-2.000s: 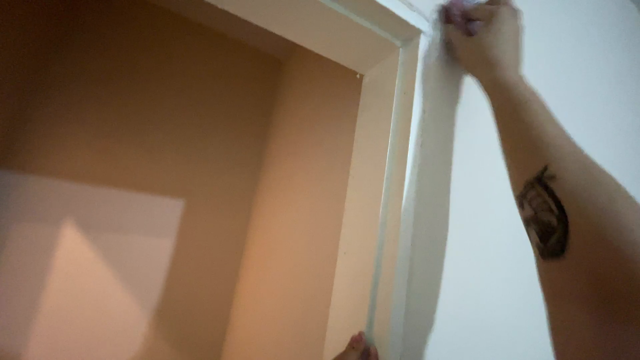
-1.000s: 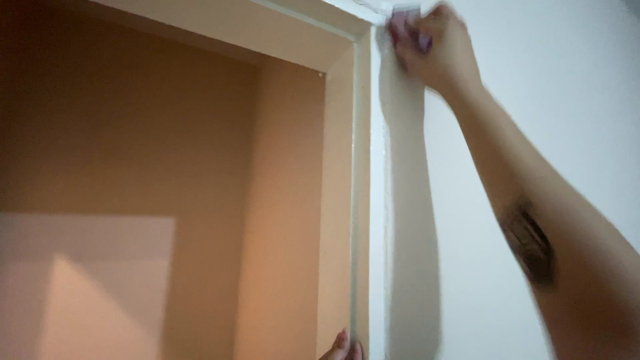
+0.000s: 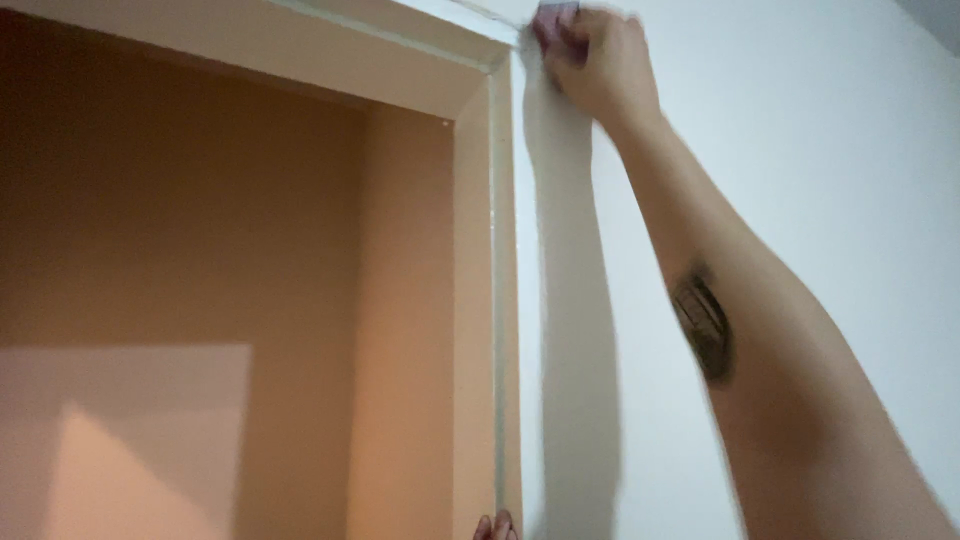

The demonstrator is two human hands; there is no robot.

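High up, at the top right corner of the door frame (image 3: 480, 300), my right hand (image 3: 600, 64) is closed on a small purplish piece (image 3: 553, 26), perhaps sandpaper or a pad; its material is blurred. The piece lies against the white wall (image 3: 787, 150) just outside the frame's corner. Only the fingertips of my left hand (image 3: 496, 526) show, at the bottom edge of the view, against the right upright of the frame; whether they hold anything is hidden.
Through the doorway is a brownish inner wall (image 3: 187, 225) with a lighter lit patch at lower left. My right arm's shadow falls on the white wall beside the upright. A thin crack or seam line runs above the frame's top.
The view has shifted. My right hand stays near the frame's upper corner with the purplish piece, and my left fingertips stay low on the upright.
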